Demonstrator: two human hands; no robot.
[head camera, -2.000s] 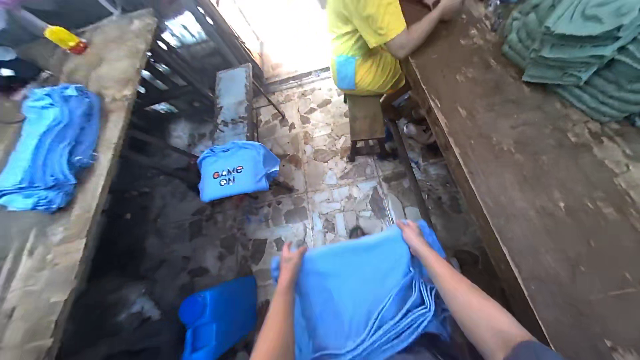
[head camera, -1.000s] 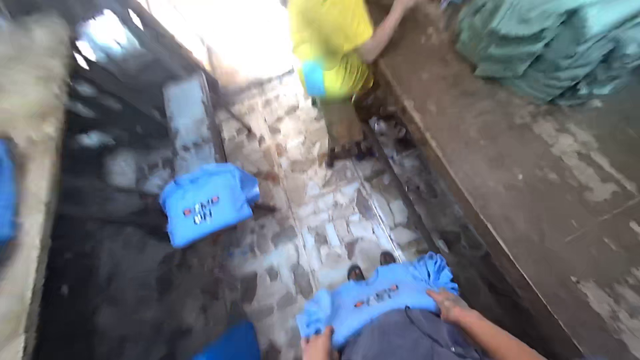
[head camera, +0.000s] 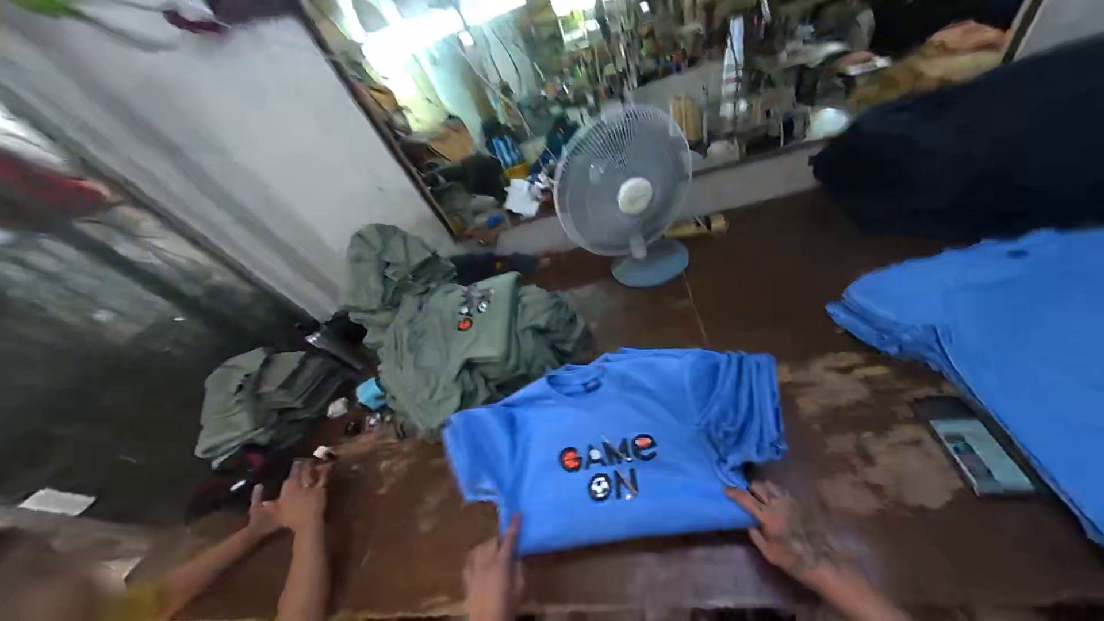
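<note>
A stack of blue T-shirts (head camera: 617, 448) with a printed front lies on the brown table (head camera: 388, 561), sleeves spread and the lower part folded under. My left hand (head camera: 493, 573) is at the stack's lower left corner, blurred, its fingers against the edge. At the lower right corner my right hand (head camera: 776, 522) grips the fabric between thumb and fingers. Behind the stack, close to its left sleeve, is a heap of green shirts (head camera: 448, 345). A larger pile of blue garments (head camera: 1026, 345) lies to the right.
A grey table fan (head camera: 634, 194) stands at the back by the window opening. A phone (head camera: 979, 453) lies beside the right pile. Dark cloth (head camera: 975, 147) fills the back right. Another person's hands (head camera: 297, 500) rest on the table at left, near folded green garments (head camera: 263, 401).
The view has turned from the floor and stools to the tabletop. The blue stack, held in front of my body earlier, now lies on the table between my hands.
</note>
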